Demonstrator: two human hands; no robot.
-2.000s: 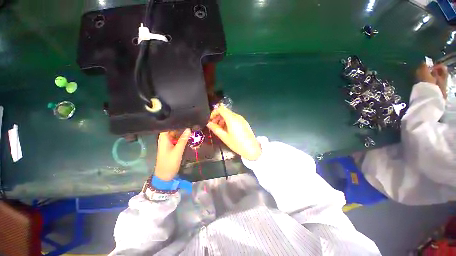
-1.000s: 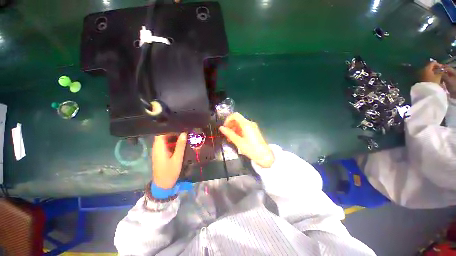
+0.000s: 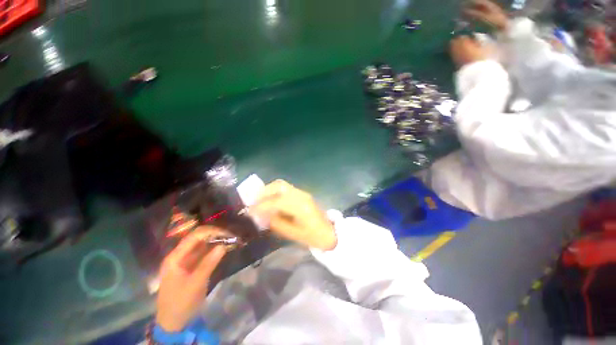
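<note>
The picture is blurred. My left hand [image 3: 184, 275], with a blue wrist strap [image 3: 186, 335], is at the lower centre-left. A small shiny silver-and-dark unit [image 3: 224, 240] is at its fingertips, seen nearly edge-on. My right hand [image 3: 292, 214] is just right of it, pinching a white wipe or paper [image 3: 250, 190] that sticks out past the fingers. The hands are close but apart. The black housing [image 3: 94, 145] is at the left, above a dark base plate [image 3: 152, 226] crossed by thin red laser light. Crinkled clear plastic [image 3: 221, 171] lies beside the plate.
A pale teal ring [image 3: 100, 273] lies lower left. A heap of black and silver pieces [image 3: 412, 108] is at the upper right, with a loose unit [image 3: 411, 25] beyond. Another person's hands and white sleeves [image 3: 486, 101] are to its right. A red tray [image 3: 17, 15] shows top left.
The view has turned to the right, so the housing now sits at the left. My left hand has come out from the housing with the unit. My right hand now holds the white piece.
</note>
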